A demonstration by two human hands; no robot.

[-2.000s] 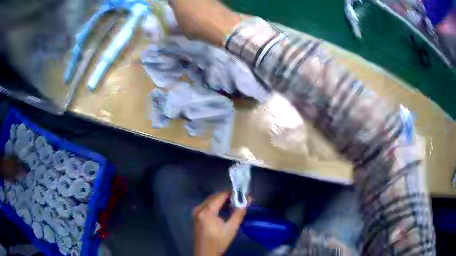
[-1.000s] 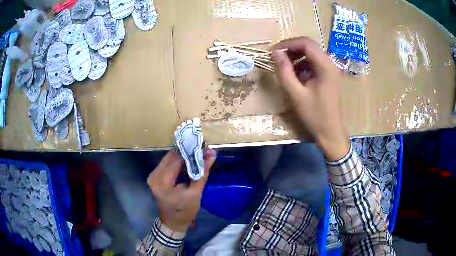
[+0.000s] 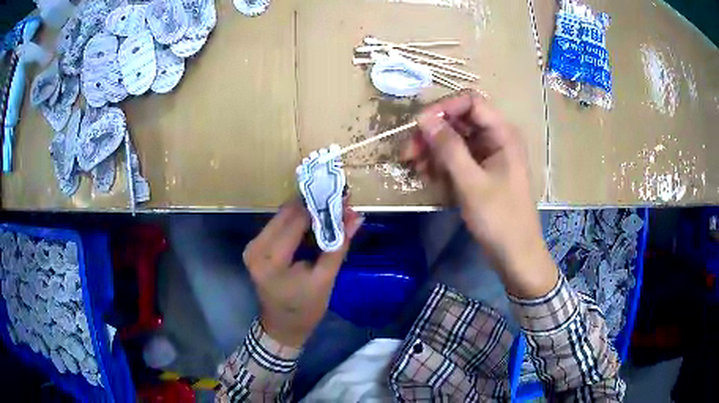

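Observation:
A grey-white foot piece [image 3: 324,198] stands toes up, its dark-outlined hollow underside facing me. My left hand [image 3: 303,268] grips it from behind near the heel, over my lap at the table's front edge. My right hand [image 3: 481,169] holds a thin pale applicator stick [image 3: 382,135] between thumb and fingertips. The stick's far end is at the toe end of the foot; whether it touches cannot be told. A small white dish [image 3: 400,76] sits on the table beyond my right hand, beside spare sticks [image 3: 426,59].
A pile of flat grey-white oval sole pieces [image 3: 135,63] lies at the table's left. A blue-printed swab packet [image 3: 581,55] lies at the back right. Below are a left blue crate [image 3: 93,299] and a right crate of grey parts [image 3: 587,252]. A blue surface [image 3: 378,283] shows below the left hand.
My right hand has come away from the spare sticks holding one, whose end is now at the foot's toes. My left hand still holds the foot. The camera view has shifted slightly.

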